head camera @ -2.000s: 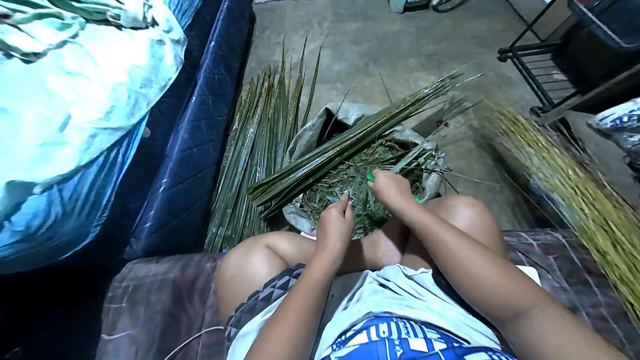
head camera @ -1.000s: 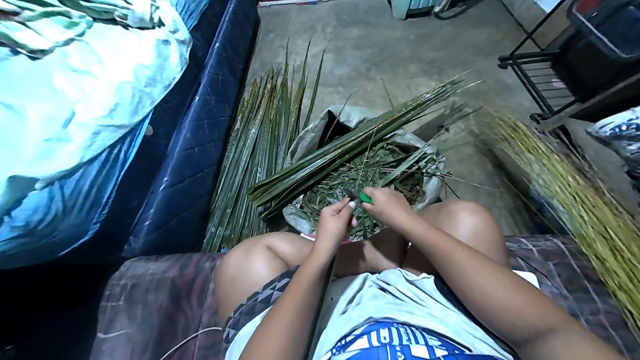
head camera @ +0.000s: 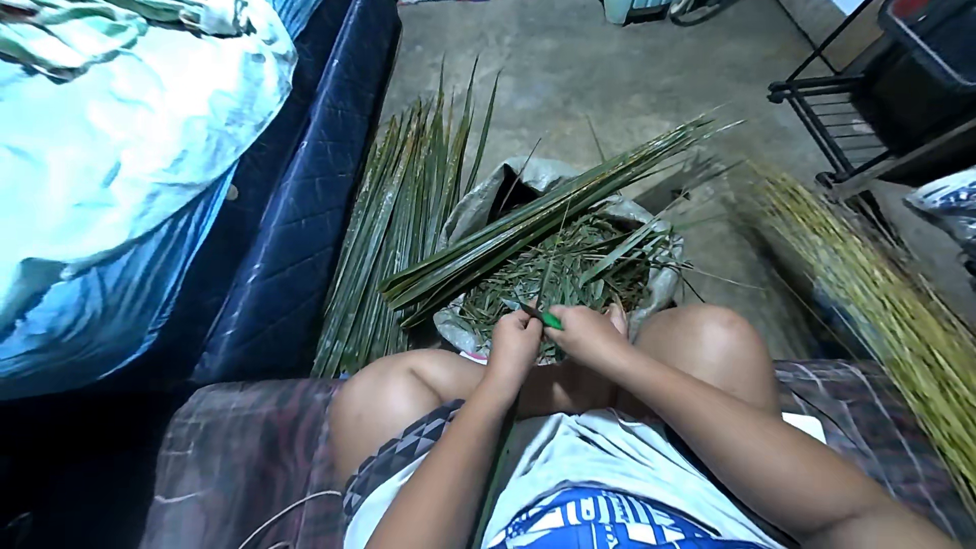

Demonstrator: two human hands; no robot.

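My right hand [head camera: 591,333] is closed on the green handle of a small knife [head camera: 550,319], its dark blade pointing left. My left hand [head camera: 517,339] pinches a palm leaflet [head camera: 496,476], which runs back under my left forearm toward my lap. The two hands nearly touch, above the near side of an open sack [head camera: 663,282] holding green leaf shreds [head camera: 526,267]. Across the sack rests a bundle of long palm leaflets [head camera: 549,210]. More leaflets [head camera: 393,229] lie on the floor left of the sack.
A blue mattress [head camera: 286,221] with a pale sheet [head camera: 137,130] stands at left. At right are a bundle of yellow-green midribs [head camera: 877,297] and a black metal rack [head camera: 823,114]. I sit on a checked, cushioned seat [head camera: 236,450]. A white cable [head camera: 286,512] lies on it.
Two seconds ago my hands were a little apart; now they are together at the knife. The leaflet bundle on the sack has stayed in place.
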